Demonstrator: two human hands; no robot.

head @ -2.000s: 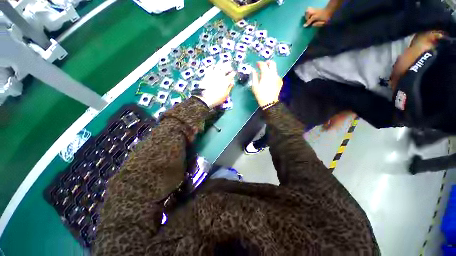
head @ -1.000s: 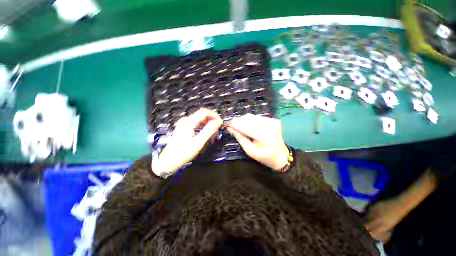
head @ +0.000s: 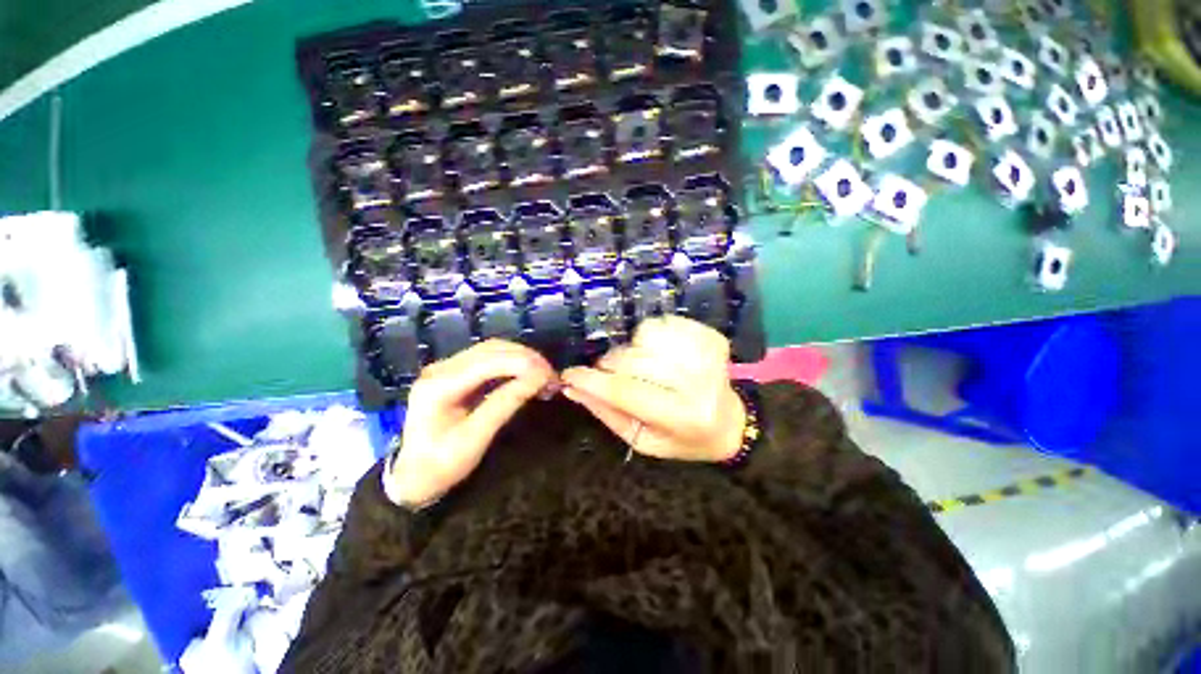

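Note:
My left hand [head: 472, 411] and my right hand [head: 669, 392] meet fingertip to fingertip just in front of the lower edge of the black blister tray [head: 316, 171]. They pinch a small dark part [head: 552, 390] between them, mostly hidden by the fingers; it is too small to name surely. A thin pale stick or wire shows at my right hand's fingers. The tray has rows of octagonal pockets, many with dark modules in them. In the front row, several left pockets look bare and two near my right hand hold modules.
Small white square boards [head: 900, 202] with dark centres and thin wires lie loose right of the tray. A white camera assembly [head: 59, 316] stands at the left. A blue bin [head: 132, 514] of white housings [head: 283, 507] sits below the bench's left edge. A yellow bin is at the top right.
The view has swung from the loose boards to the tray and moved closer to it. My hands have left the boards and now meet in front of the tray. The other person has left the view.

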